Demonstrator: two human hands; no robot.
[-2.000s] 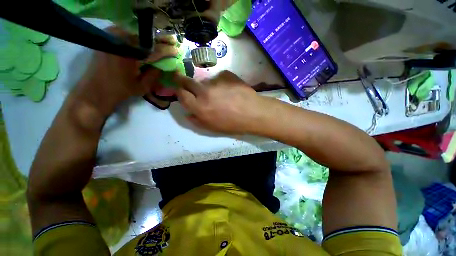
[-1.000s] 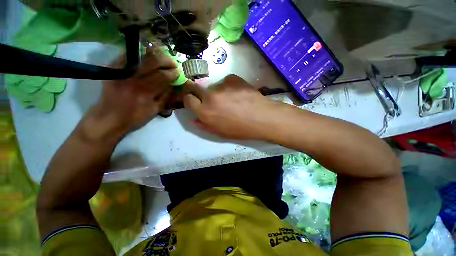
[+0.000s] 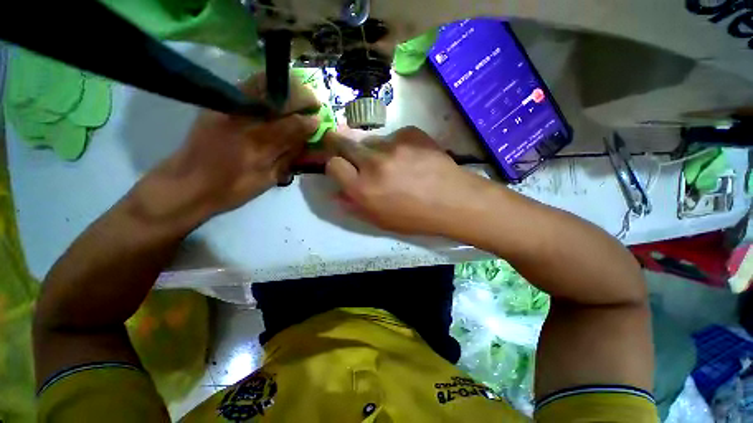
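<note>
A small light-green cut piece (image 3: 323, 124) lies under the lit needle area of the cream sewing machine (image 3: 652, 29). My left hand (image 3: 256, 153) holds its left side, partly covered by a black bar (image 3: 124, 62). My right hand (image 3: 400, 178) is at the piece's right edge, thumb and index finger close together; its fingertips are blurred, so its grip cannot be told. A pale ribbed knob (image 3: 365, 112) is just above the right hand. The needle tip and most of the plate are hidden by the hands.
Flat green cut pieces (image 3: 58, 103) lie at the table's left. Green sewn pieces (image 3: 413, 54) sit behind the knob. A lit smartphone (image 3: 504, 99), thread snips (image 3: 627, 173) and a metal fitting (image 3: 706, 194) are at the right. A plastic bag of green pieces (image 3: 499, 318) is below.
The camera view has shifted. The green piece between my hands shows at a different angle, with its tip by the knob. Both hands stay close to the needle area.
</note>
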